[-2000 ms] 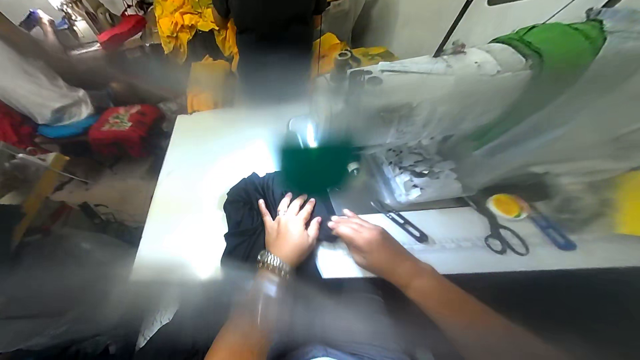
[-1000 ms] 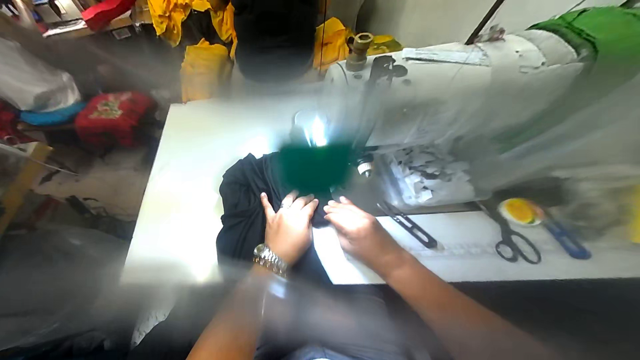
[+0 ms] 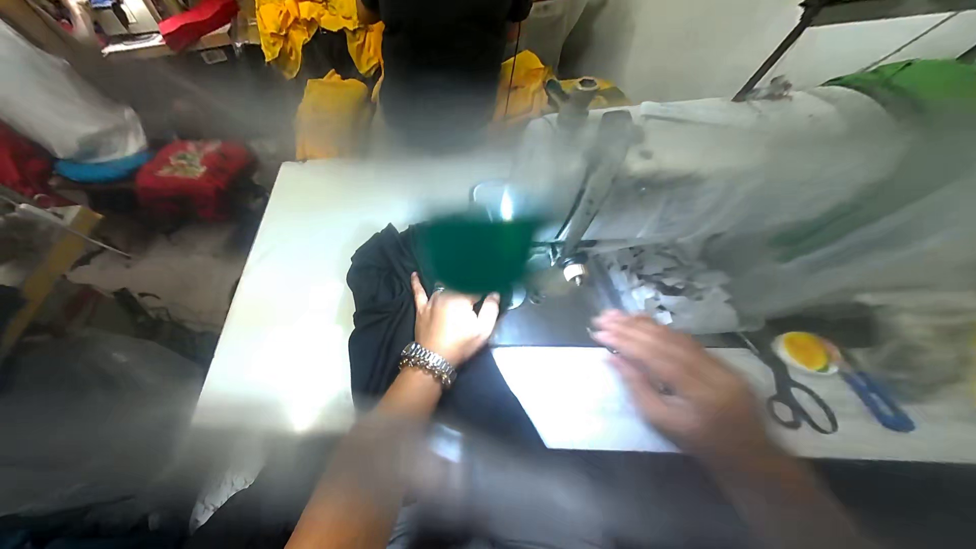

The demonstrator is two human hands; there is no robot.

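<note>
My left hand (image 3: 455, 324), with a metal watch on its wrist, lies on black fabric (image 3: 381, 305) beside the needle area of a sewing machine (image 3: 686, 175). Its fingertips are partly hidden by a blurred green shape (image 3: 479, 252), so its hold on the cloth is unclear. My right hand (image 3: 679, 374) is blurred and off the fabric, over the right part of the white table (image 3: 259, 320). It covers the place around the small thread snips, of which only a bit of tip may show; whether it grips them cannot be told.
Black-handled scissors (image 3: 801, 404), a yellow round item (image 3: 806, 351) and a blue-handled tool (image 3: 877, 396) lie at the right. Scraps (image 3: 671, 282) sit by the machine. Beyond the table are a person in black (image 3: 446, 61), yellow cloth (image 3: 332, 114) and a red-covered stool (image 3: 191, 171).
My right hand has left the black fabric and moved right, to where the snips lay in the earlier frames. My left hand has stayed on the fabric, its fingers now more bent.
</note>
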